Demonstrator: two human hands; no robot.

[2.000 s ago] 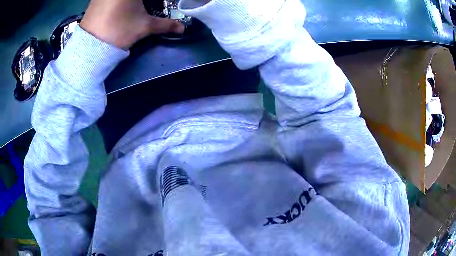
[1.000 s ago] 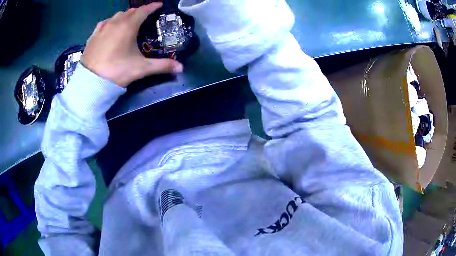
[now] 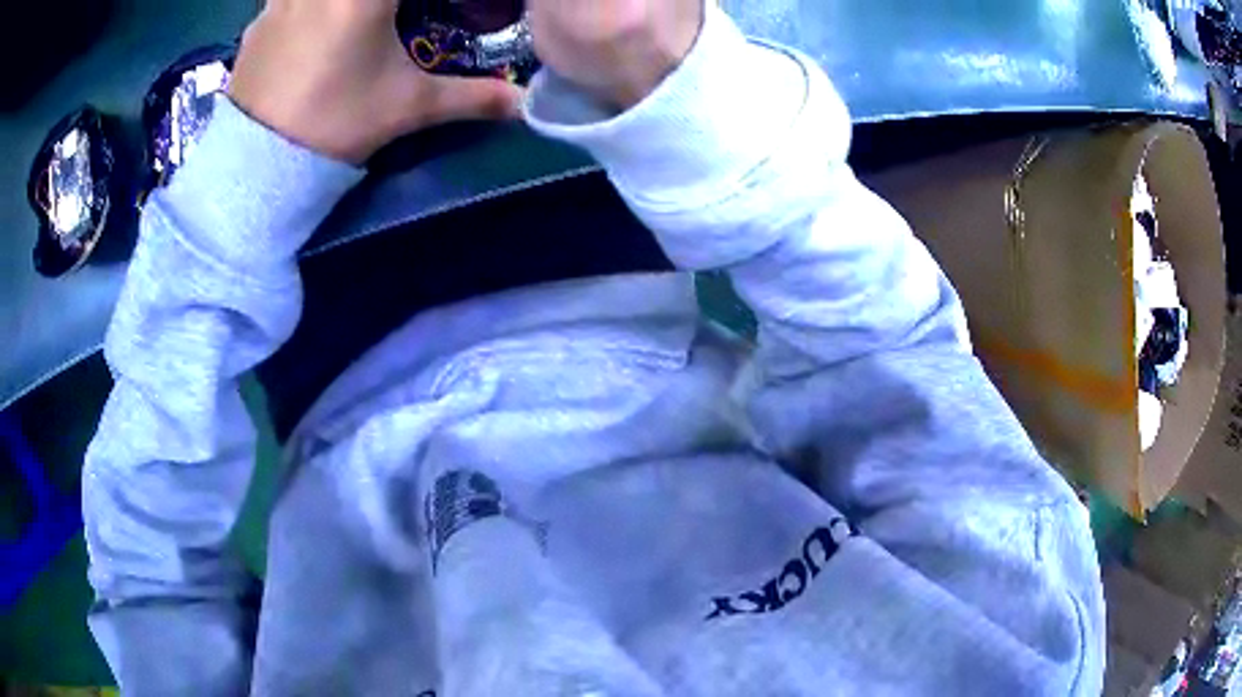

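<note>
A black round housing with a silvery board (image 3: 477, 44) lies on the green bench (image 3: 940, 55) at the top edge, partly cut off and partly covered by my hands. My left hand (image 3: 361, 75) is curved around its left side, thumb along its near edge, and holds it. A thin orange wire loop shows at its left. My right hand (image 3: 613, 41) is at the housing's right side, cut off by the top edge. Its fingertips are hidden, so I cannot tell what it holds. Two more black housings with silvery boards (image 3: 68, 191) stand in a row at the left.
An open brown carton (image 3: 1049, 272) with orange tape stands right of me, below the bench edge, holding white and black parts (image 3: 1158, 320). A bright blue object (image 3: 25, 517) is on the floor at the lower left. Dark items lie at the bench's far right.
My right hand has come into view beside the housing, which was more exposed one second ago. The bench and housings sit higher in the picture than one second ago.
</note>
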